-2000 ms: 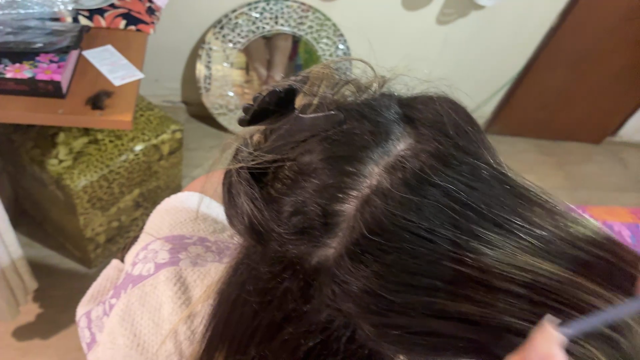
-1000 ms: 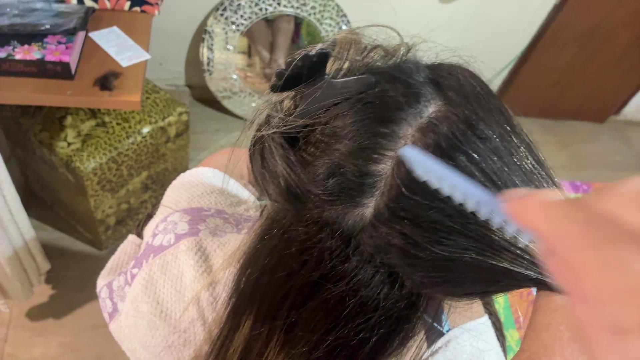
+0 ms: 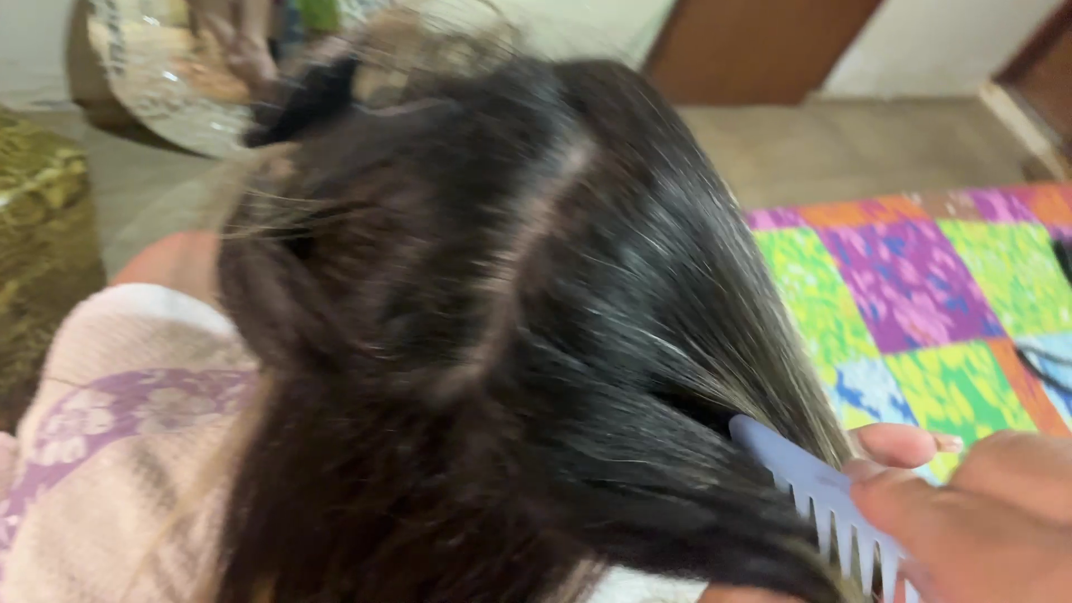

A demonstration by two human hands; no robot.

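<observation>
My right hand (image 3: 980,511) grips a blue-violet wide-tooth comb (image 3: 825,494) at the lower right; its teeth lie in the long dark hair (image 3: 653,285) of a seated person seen from behind. A pale parting (image 3: 536,226) runs along the scalp. At the upper left of the head, a dark claw clip (image 3: 310,100) holds hair up. A fingertip with a nail beside the hair and some skin at the bottom edge may belong to my left hand, mostly hidden; its hold is unclear. A towel with purple flowers (image 3: 142,410) covers the person's shoulder.
A bright patchwork cloth (image 3: 913,285) lies to the right, with a dark cord on it. Beyond the head, a round mosaic-framed mirror (image 3: 167,92) leans at the wall. A gold-patterned box (image 3: 42,260) stands at the left edge, and a brown door (image 3: 754,50) is at the back.
The comb has moved from over the scalp near the parting down into the hair lengths at the right. The view has moved closer and to the right.
</observation>
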